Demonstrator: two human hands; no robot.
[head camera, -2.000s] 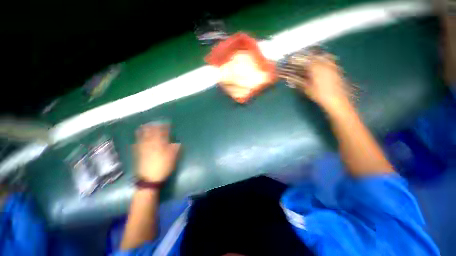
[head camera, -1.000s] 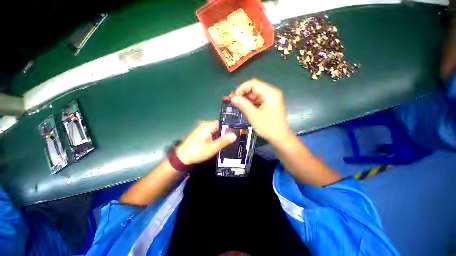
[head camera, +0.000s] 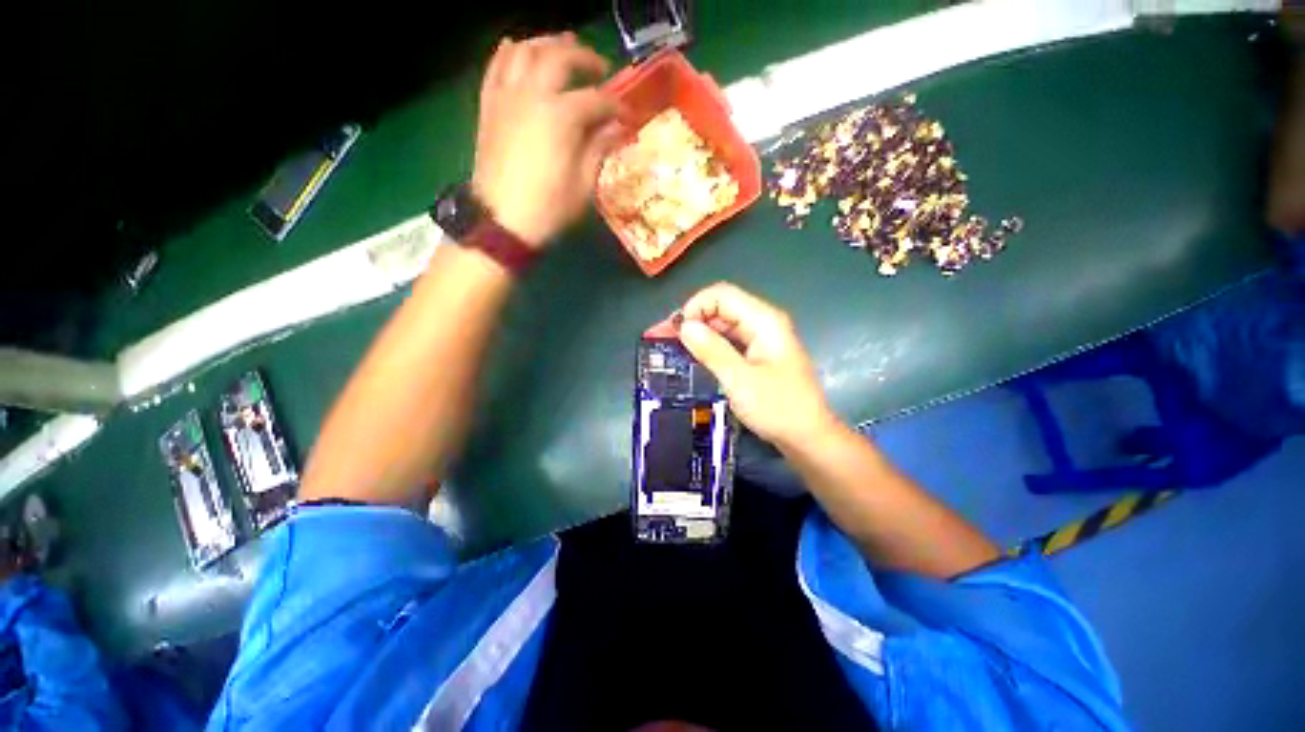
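Observation:
A part-built phone (head camera: 683, 443) lies at the bench's front edge, its dark top end away from me and its white-edged middle showing. My right hand (head camera: 747, 355) is at the phone's top right corner, thumb and finger pinched on a small dark part. A small reddish patch shows at the phone's top edge beside the fingertips. My left hand (head camera: 544, 136) is raised at the left side of the red bin (head camera: 740, 160), blurred, fingers curled. I cannot tell whether it holds anything. The bin holds pale gold flakes (head camera: 667, 186).
A loose pile of small dark and gold parts (head camera: 890, 186) lies right of the bin. Two part-built phones (head camera: 196, 488) lie at the left. More phones (head camera: 306, 182) lie on the green belt beyond the white strip (head camera: 286, 308). Another person's blue sleeve (head camera: 1239, 375) shows at the right.
My left hand has let go of the phone and moved up and forward to the bin's left side. My right hand stays at the phone's top end.

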